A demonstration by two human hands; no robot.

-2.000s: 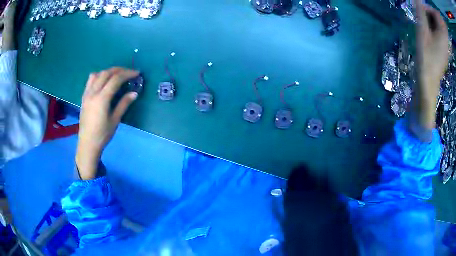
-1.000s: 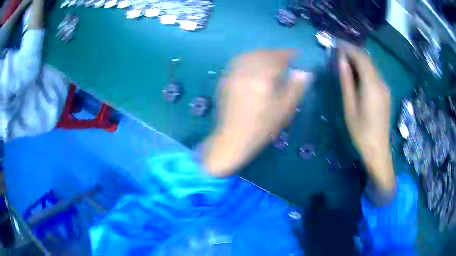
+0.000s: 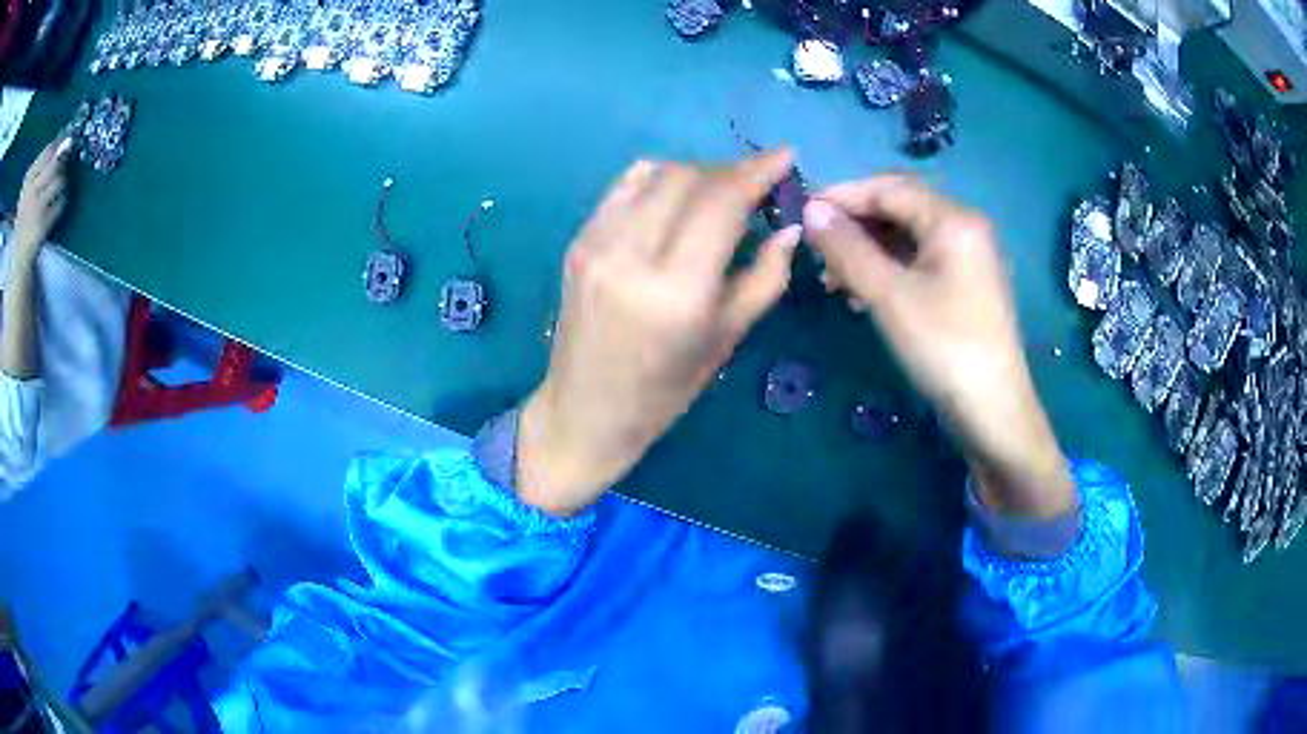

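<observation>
My left hand (image 3: 652, 294) and my right hand (image 3: 925, 265) meet over the middle of the mat, fingertips together. Between them they pinch a small dark wired module (image 3: 786, 198), partly covered by fingers; a thin lead rises near it. On the mat, two wired modules with leads lie to the left, one further left (image 3: 383, 275) and one nearer (image 3: 463, 304). Two more modules lie below my hands, one (image 3: 788, 386) and a dimmer one (image 3: 874, 417). My hands hide part of the row.
A stacked board row (image 3: 287, 40) lies at far left, a module pile (image 3: 896, 29) at the far edge, a board pile (image 3: 1197, 323) at right. A white bench unit (image 3: 1244, 40) stands upper right. Another person's hand (image 3: 43, 187) touches a board (image 3: 105, 132). A black shape (image 3: 896, 631) blocks the lower view.
My left hand has moved right from the leftmost modules, and my right hand has come in from the far right. They now meet on a module. A bright-patched piece now shows by the module pile.
</observation>
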